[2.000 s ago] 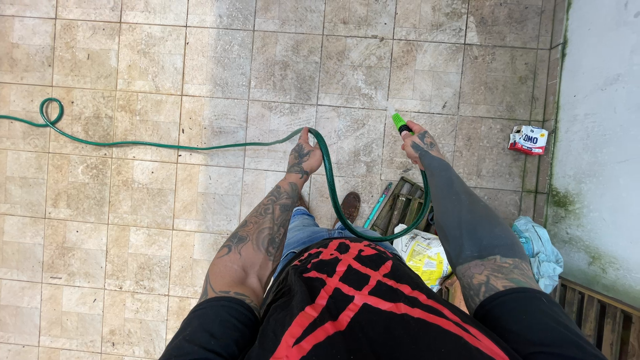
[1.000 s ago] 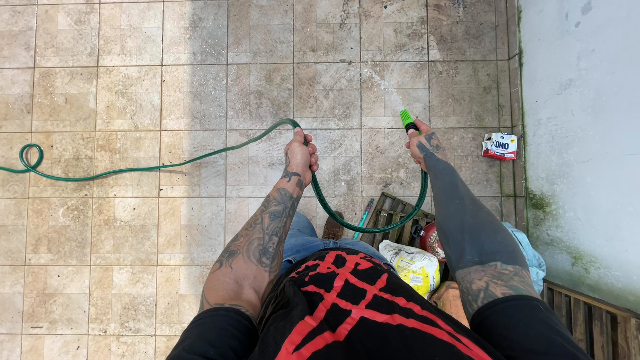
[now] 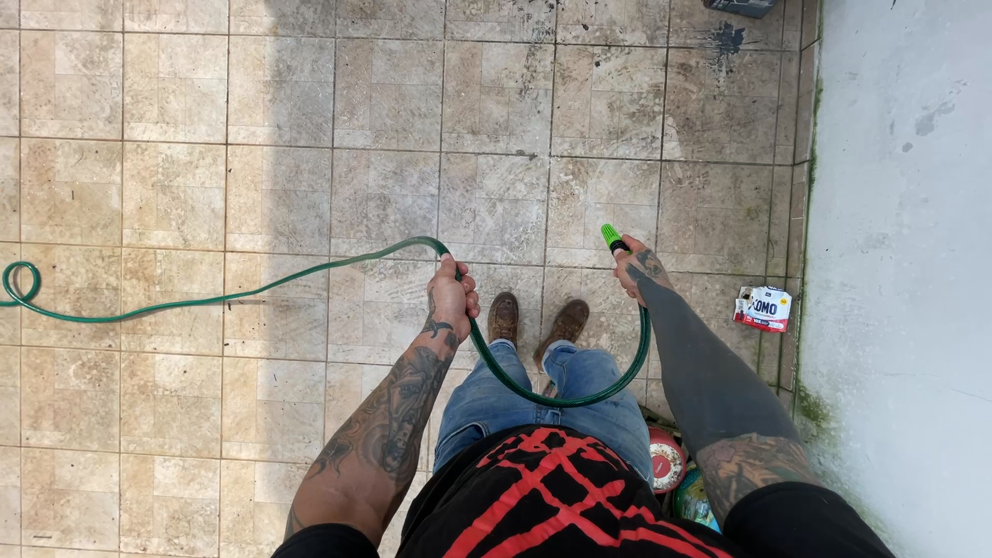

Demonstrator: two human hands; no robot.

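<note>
My left hand (image 3: 453,296) is closed around a green garden hose (image 3: 550,401), which runs off to the left edge with one small loop in it. Between my two hands the hose hangs in a deep curve in front of my jeans. My right hand (image 3: 637,267) grips the hose end just behind a bright green spray nozzle (image 3: 611,235) with a black collar. The nozzle points up and slightly left in the view. Whether water leaves it now I cannot tell.
An Omo detergent packet (image 3: 763,308) lies on the tiled floor (image 3: 387,194) near the mossy foot of a white wall (image 3: 907,232). A dark container (image 3: 740,6) stands at the top right. A red round item (image 3: 666,461) is partly hidden beside my right leg.
The view has shifted, and both my boots now show. The wooden slats and yellow-and-white bag seen beside me earlier are mostly out of sight. Both hands still hold the hose.
</note>
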